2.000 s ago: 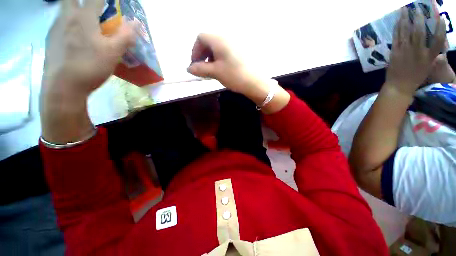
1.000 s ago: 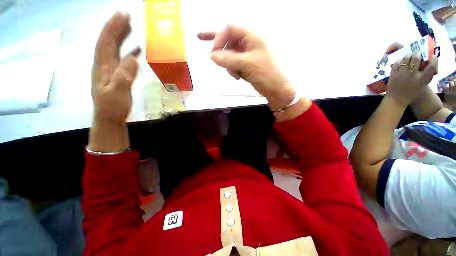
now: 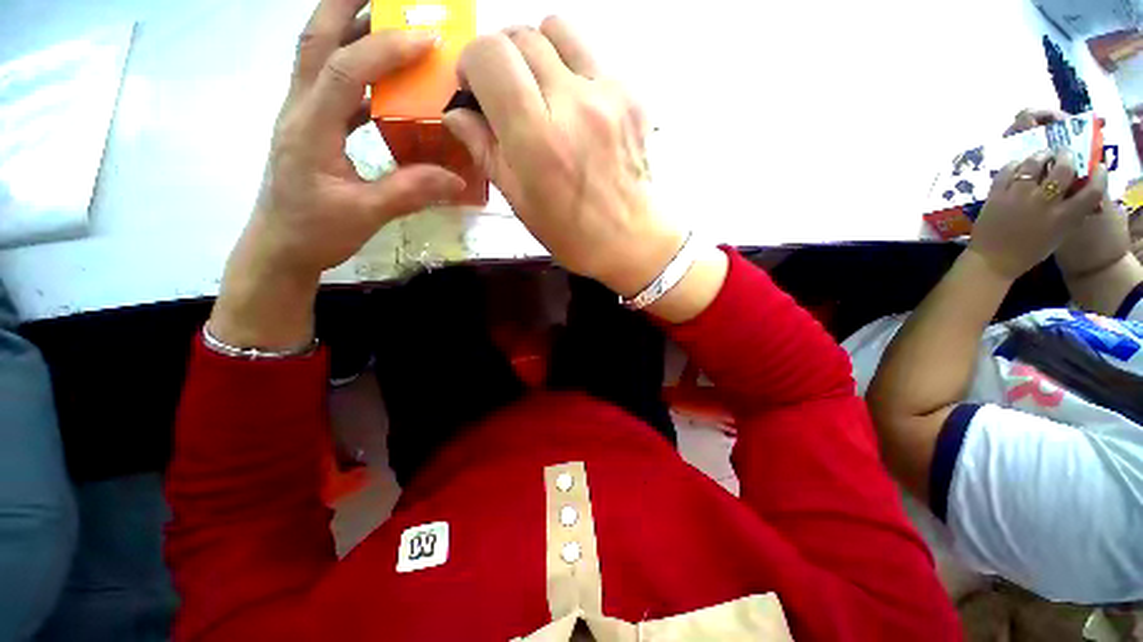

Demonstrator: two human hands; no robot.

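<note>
An orange retail box lies on the white table near its front edge, with its darker orange end facing me. The top of the box is cut off by the picture's edge. My left hand holds the box, fingers on its top face and thumb across its end. My right hand is at the box's right edge with curled fingers. A small black tip shows between its thumb and fingers; what it belongs to is hidden. No sticker can be made out.
A flat shiny clear sleeve lies at the far left. A yellowish crusty patch marks the front table edge. At right a person in a white shirt holds another printed box. A black crumpled thing lies beyond it.
Both hands have come together onto the orange box; a second ago they were apart on either side of it. The box had earlier been turned so its orange side shows.
</note>
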